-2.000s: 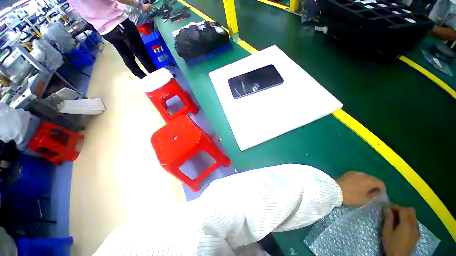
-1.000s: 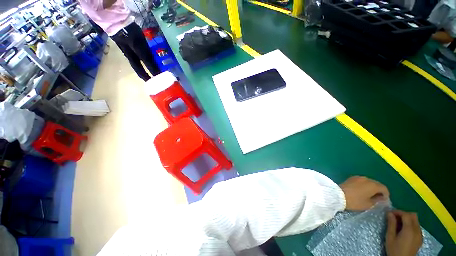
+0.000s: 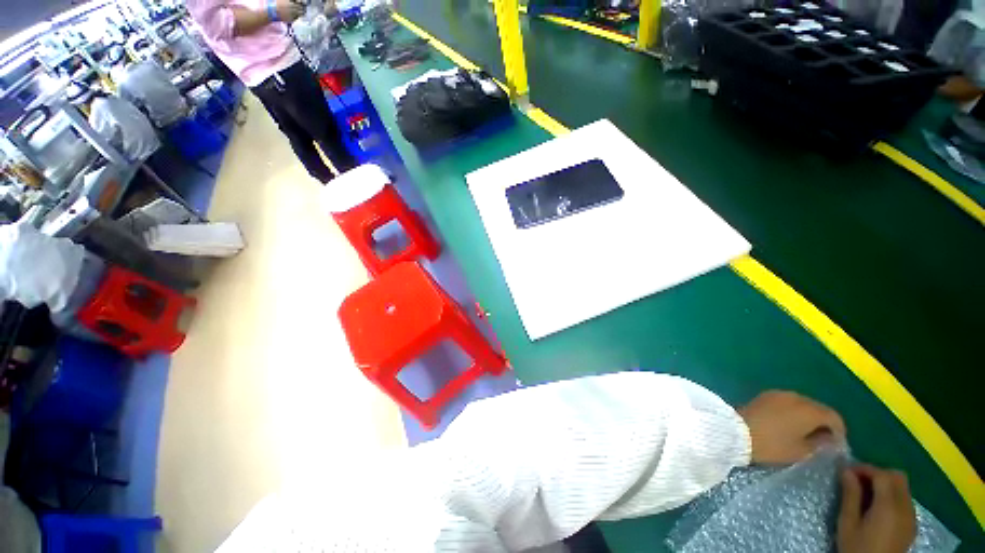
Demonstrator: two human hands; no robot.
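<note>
A clear, silvery bubble wrap bag (image 3: 772,513) lies on the green bench mat at the bottom right, cut off by the lower picture edge. My left hand (image 3: 797,428), reaching in from the left in a white striped sleeve, pinches the bag's top edge between its fingertips. My right hand (image 3: 880,510) is just to the right and below, its bent fingers on the same edge; its lower part is cut off. A thin crinkled film edge stands up between the two hands. The fingertips are partly hidden.
A black phone-like unit (image 3: 565,193) lies on a white board (image 3: 637,259). Yellow tape (image 3: 821,324) runs along the mat. A black divided tray (image 3: 821,65), a dark heap (image 3: 448,108), red stools (image 3: 405,313) and a standing person (image 3: 259,54) are also in view.
The whole view has shifted slightly, so the board, stools and hands appear a little lower and further right. Both hands remain at the bag's edge.
</note>
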